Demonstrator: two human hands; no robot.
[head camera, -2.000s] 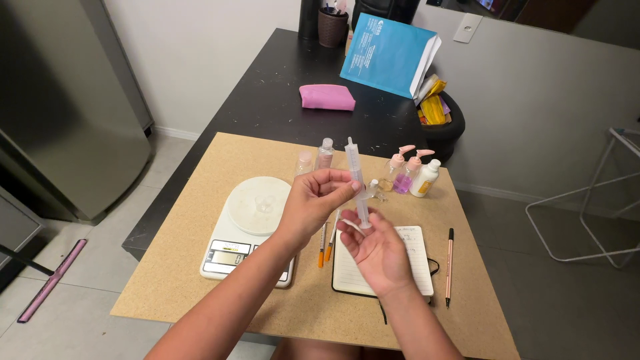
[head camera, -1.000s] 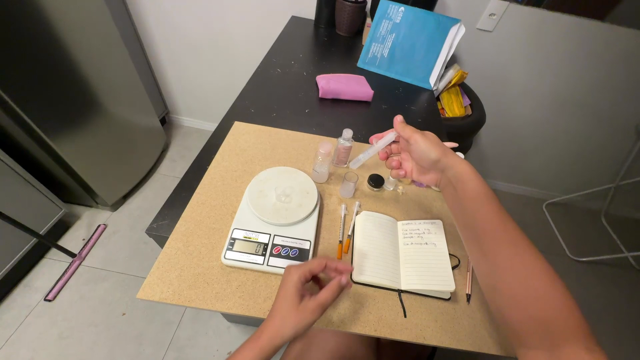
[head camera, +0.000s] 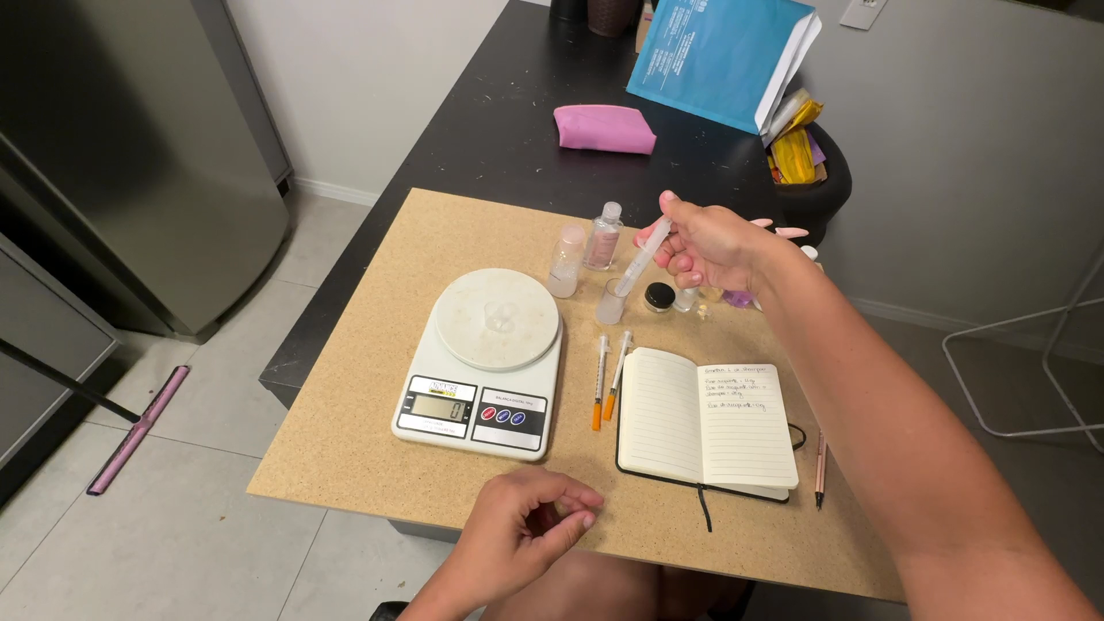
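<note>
My right hand (head camera: 711, 246) grips a clear plastic syringe (head camera: 642, 257), tilted, its lower end in the mouth of a small translucent cup (head camera: 611, 304). My left hand (head camera: 539, 526) is at the board's front edge, fingers curled and thumb near the fingertips, holding nothing. Left of the cup stand a pink-capped bottle (head camera: 566, 263) and a clear bottle (head camera: 604, 237); a small black-lidded jar (head camera: 660, 297) is to its right. A white digital kitchen scale (head camera: 483, 379) carries a small clear item (head camera: 500, 316). Two orange-capped thin syringes (head camera: 599, 388) lie beside an open notebook (head camera: 664, 418).
A particle board (head camera: 345, 414) lies over the black table (head camera: 517, 78). Farther back are a pink pouch (head camera: 604, 129) and a blue envelope (head camera: 716, 56). Pump bottles stand partly hidden behind my right forearm. A pen (head camera: 820, 470) lies right of the notebook.
Two seconds ago both hands were at the syringe; my left hand has since let go and moved down to the front edge. My right hand has lowered the syringe into the cup since one second ago.
</note>
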